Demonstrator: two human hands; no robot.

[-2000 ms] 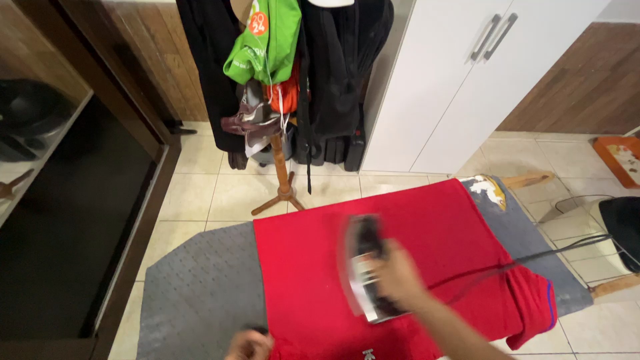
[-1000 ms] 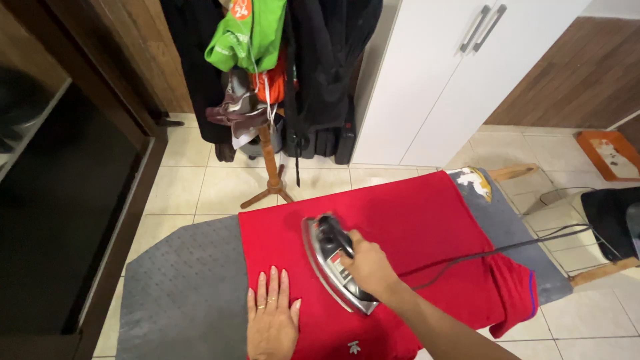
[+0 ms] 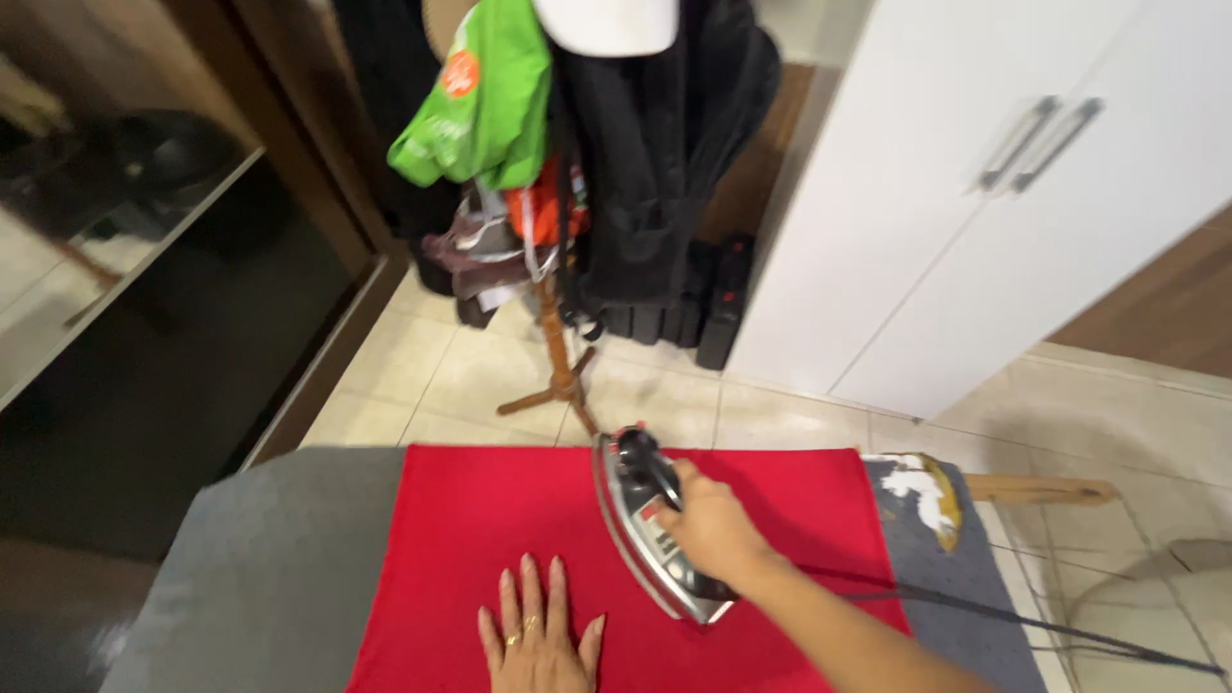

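A red cloth garment (image 3: pixel 462 520) lies spread over a grey ironing board (image 3: pixel 279 549). My right hand (image 3: pixel 712 529) grips the black handle of an electric iron (image 3: pixel 645 539), whose pointed tip is toward the far edge of the cloth. Whether the soleplate touches the cloth is hard to tell. My left hand (image 3: pixel 539 635), with rings on its fingers, rests palm down on the red cloth to the left of the iron, holding nothing. A dark cord (image 3: pixel 991 611) runs from the iron to the right across the board.
Beyond the board stands a wooden coat rack (image 3: pixel 558 371) with a green bag (image 3: pixel 491 106), dark clothes and a white cap (image 3: pixel 611 24). A white cabinet (image 3: pixel 895 221) is at the back right, a dark glossy panel (image 3: pixel 192 327) at the left. One wooden board leg (image 3: pixel 1039 489) sticks out right.
The iron has moved over the cloth in my right hand. My left hand, near the cloth's left edge a second ago, now lies further in on it. The view has shifted.
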